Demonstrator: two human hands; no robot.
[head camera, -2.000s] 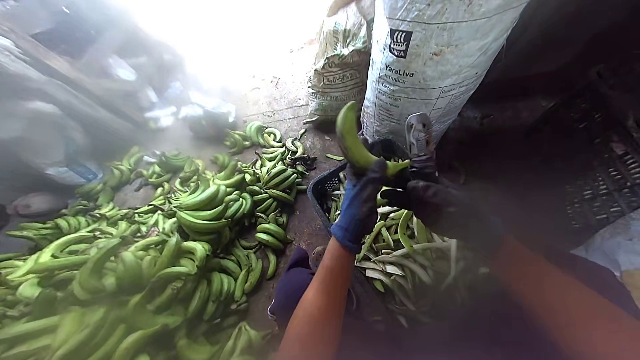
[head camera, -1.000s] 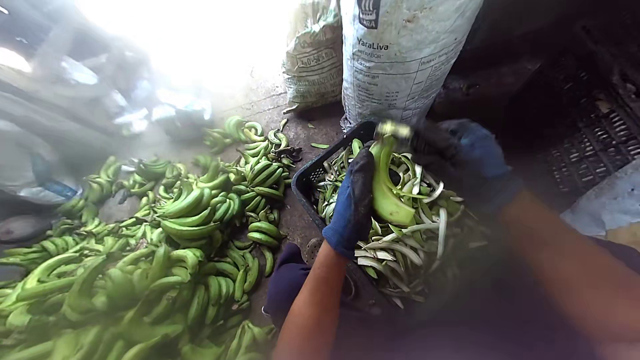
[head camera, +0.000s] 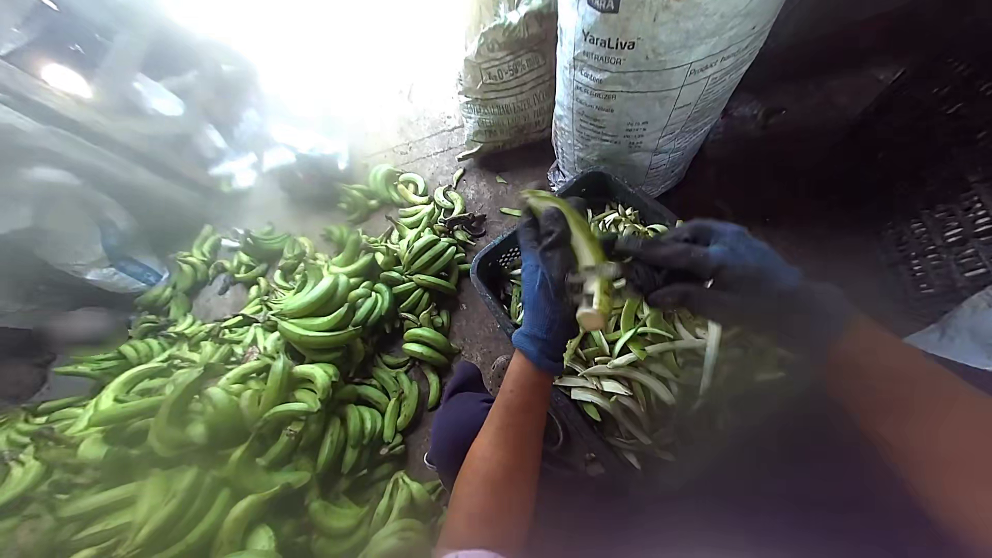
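Observation:
My left hand (head camera: 546, 271), in a blue and black glove, is closed around a green plantain (head camera: 577, 232) above a dark plastic crate (head camera: 496, 267). The plantain tilts, its pale cut end toward me. My right hand (head camera: 697, 267), gloved alike and blurred, grips a peeler (head camera: 597, 273) whose head lies across the lower part of the plantain. Its handle is mostly hidden by the fingers. Strips of green and white peel (head camera: 635, 372) fill the crate below both hands.
A large heap of green plantain bunches (head camera: 318, 310) covers the floor at the left. Two woven sacks, a tall white one (head camera: 651, 93) and a smaller one (head camera: 508, 85), stand behind the crate. Black slatted crates (head camera: 953, 240) are at the right, and a knee in dark cloth (head camera: 461, 418) is beside the crate.
The plantain was held raised, then lowered over the crate, and now its cut end points toward me. The peeler has moved from its upper end to near its lower end.

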